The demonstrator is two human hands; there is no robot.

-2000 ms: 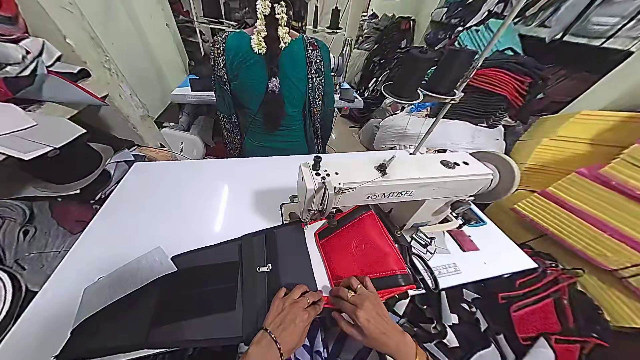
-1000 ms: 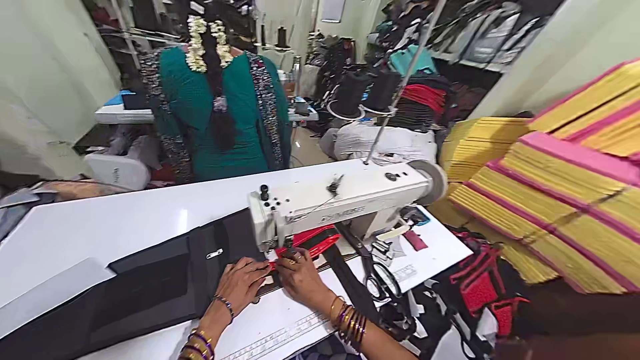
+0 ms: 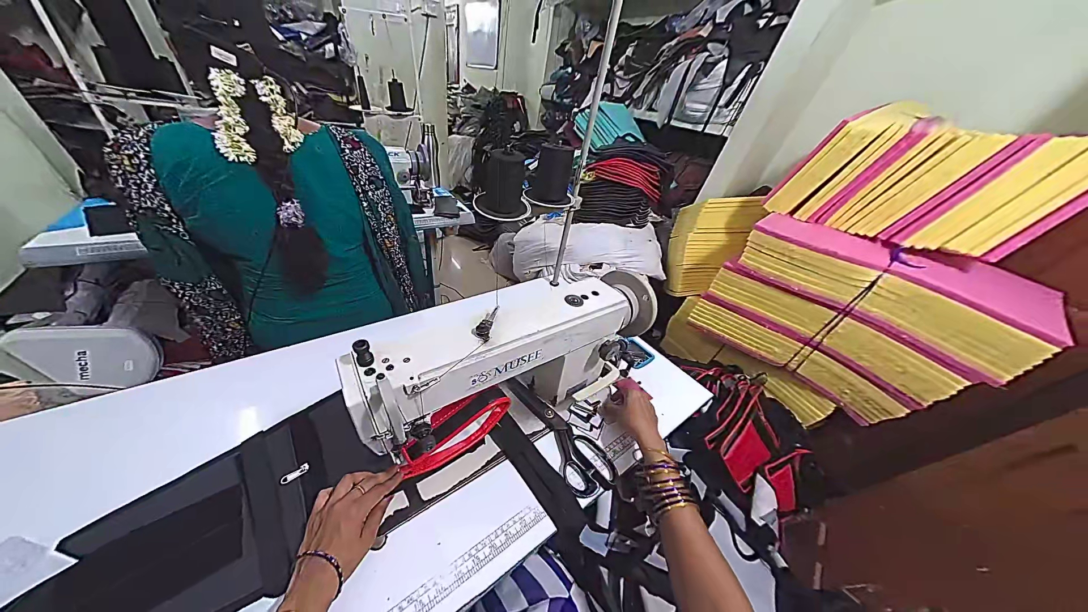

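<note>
My left hand (image 3: 344, 518) rests with its fingertips on the edge of a red-bordered black fabric piece (image 3: 463, 429), beside the needle area of a white sewing machine (image 3: 484, 348). That piece lies under the machine's arm, joined or next to a long black fabric panel (image 3: 204, 510) with a metal zip pull (image 3: 294, 473). My right hand (image 3: 633, 412) is at the right end of the machine bed, fingers bent near a small pink piece (image 3: 631, 388); its grip is unclear. Black-handled scissors (image 3: 565, 442) lie between the hands, next to a black strap (image 3: 540, 484).
A person in a green top (image 3: 272, 229) sits with their back to me. Bundled yellow and pink sheets (image 3: 884, 314) are stacked at right. Black and red fabric pieces (image 3: 739, 433) hang beside the table's right end. Black thread cones (image 3: 504, 183) stand behind the machine.
My right hand has left the red-edged piece near the needle and moved right. The red piece, broadly visible earlier, now lies under the machine's arm. The view has swung right.
</note>
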